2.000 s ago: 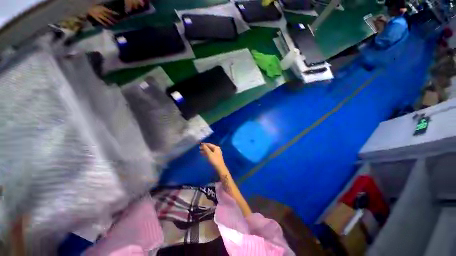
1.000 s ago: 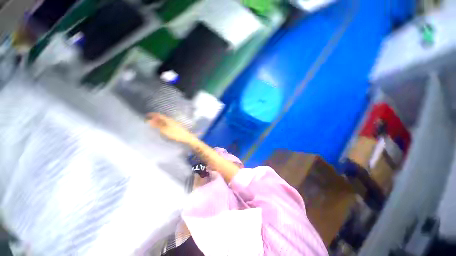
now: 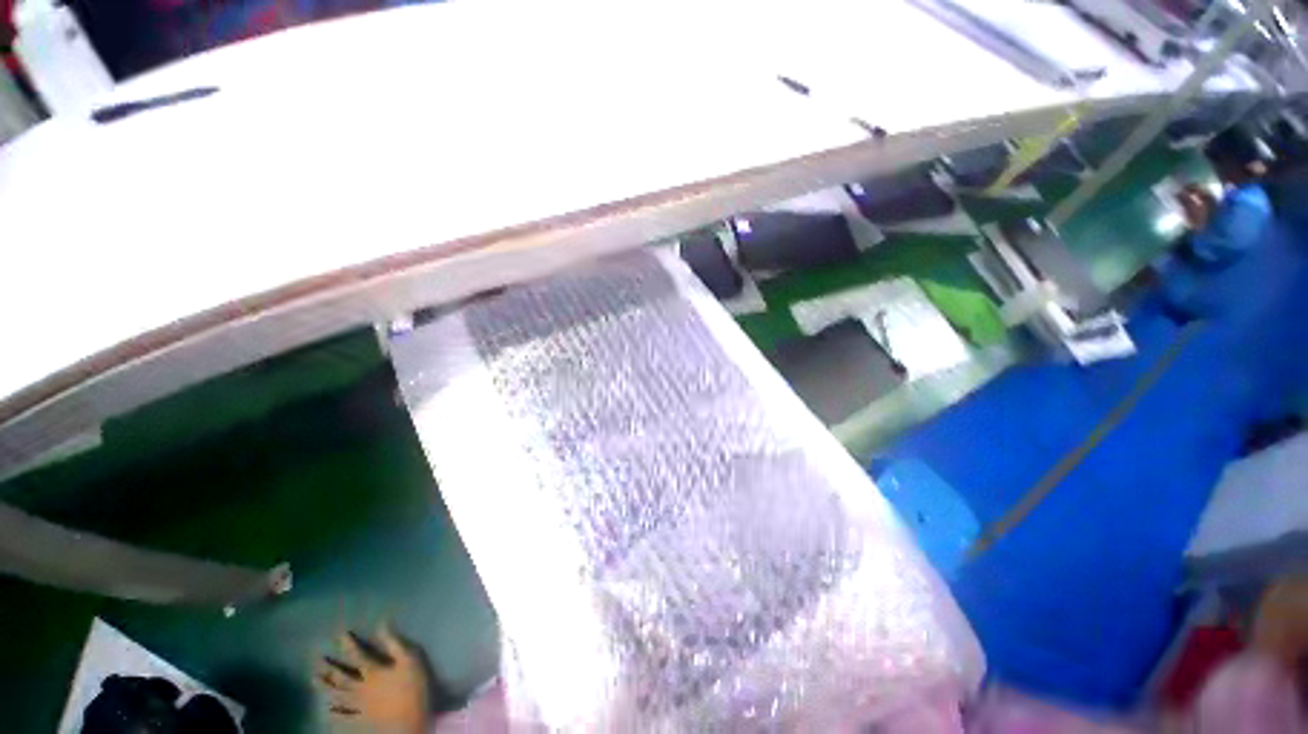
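A long fanned stack of bubble wrap sheets [image 3: 674, 473] lies on the bench in front of me, running from under the white shelf down to the bottom edge of the view. My left hand [image 3: 376, 677] is at the bottom left, left of the stack, over the green bench top. Its fingers are spread and it holds nothing. A pink sleeve [image 3: 1245, 706] shows blurred at the bottom right edge. A tan patch above it may be my right hand or forearm; its grip cannot be made out.
A raised white shelf [image 3: 474, 158] crosses the top. Black panels [image 3: 839, 370] on pale sheets and a green cloth [image 3: 964, 311] lie beyond the stack. A blue stool [image 3: 930, 509] stands on the blue floor. A person in blue [image 3: 1231, 237] is at the upper right.
The view has swung left and up onto the shelf and the stack. The arm that reached over the wrap is gone from there. My left hand now shows at the bottom left.
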